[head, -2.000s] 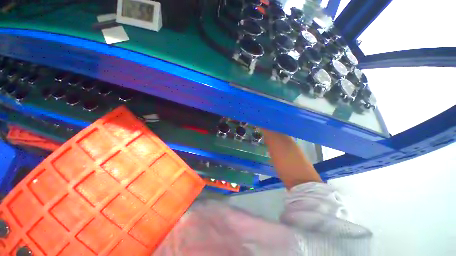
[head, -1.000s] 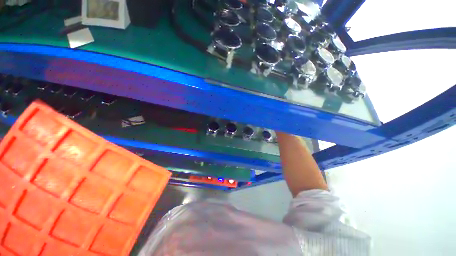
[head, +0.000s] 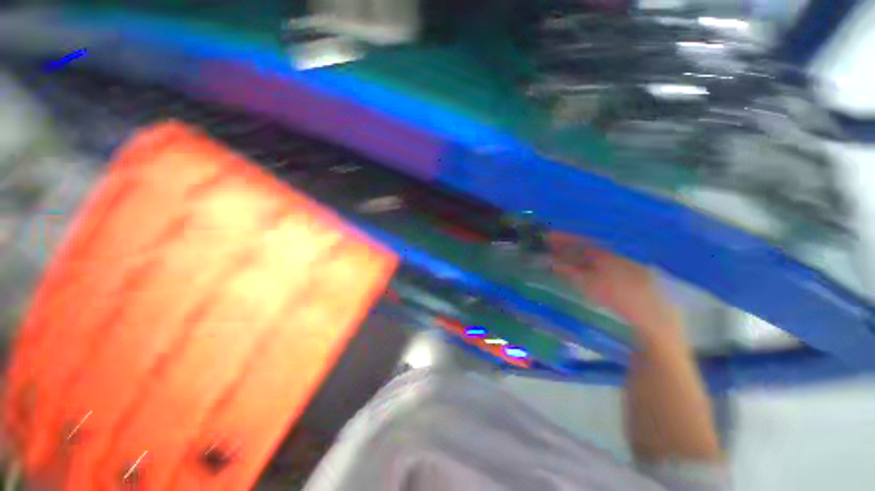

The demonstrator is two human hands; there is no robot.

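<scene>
The orange compartment tray fills the lower left, tilted and badly blurred. A few small dark discs show near its lower edge. My left hand is not in view. My right hand is out in front below the blue beam, at the lower green shelf. It is blurred, with its fingers pointing left. Small dark watch heads show just left of its fingertips. I cannot tell whether it holds one.
A blue beam crosses diagonally above my right hand. Blurred rows of watch heads stand on the upper green shelf. Low down, lit units glow blue and white. My grey clothing is at the bottom.
My right hand has come out from behind the beam and now shows. The tray has shifted right in the picture, with dark discs again showing in it. The view has moved and blurred.
</scene>
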